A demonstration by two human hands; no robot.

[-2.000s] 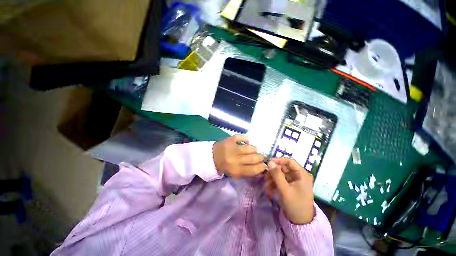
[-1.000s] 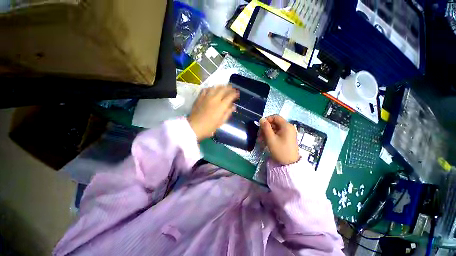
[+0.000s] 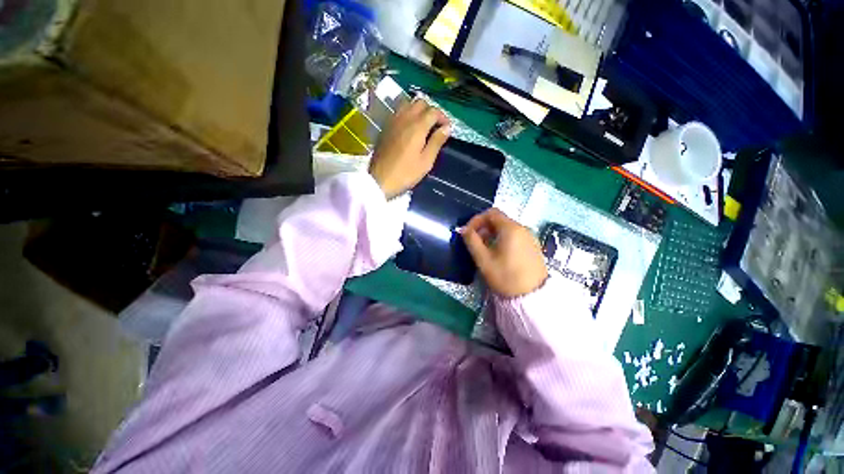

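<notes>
The display, a glossy black slab [image 3: 451, 193], lies face up on the silvery-white sheet, with a bright reflection across its middle. My left hand [image 3: 407, 146] is at its upper left corner, fingers bent over the edge; whether they grip it cannot be told. My right hand [image 3: 507, 252] is over its right side, thumb and index finger pinched on a tiny white piece [image 3: 460, 230] at the glass. The opened tablet body [image 3: 576, 264] lies right of my right hand, its lower part hidden by my sleeve.
White bits [image 3: 652, 367] are scattered on the green mat [image 3: 671, 319] at right. A small circuit board [image 3: 640, 205] and a white round container [image 3: 686, 155] are at upper right. A framed panel [image 3: 527, 57] lies at the back. A cardboard box [image 3: 157, 83] stands at upper left.
Both hands have moved from together below the tablet body to the display. Since the last frame, my left hand has moved up to the display's upper corner. My right hand stays at its right side, pinched.
</notes>
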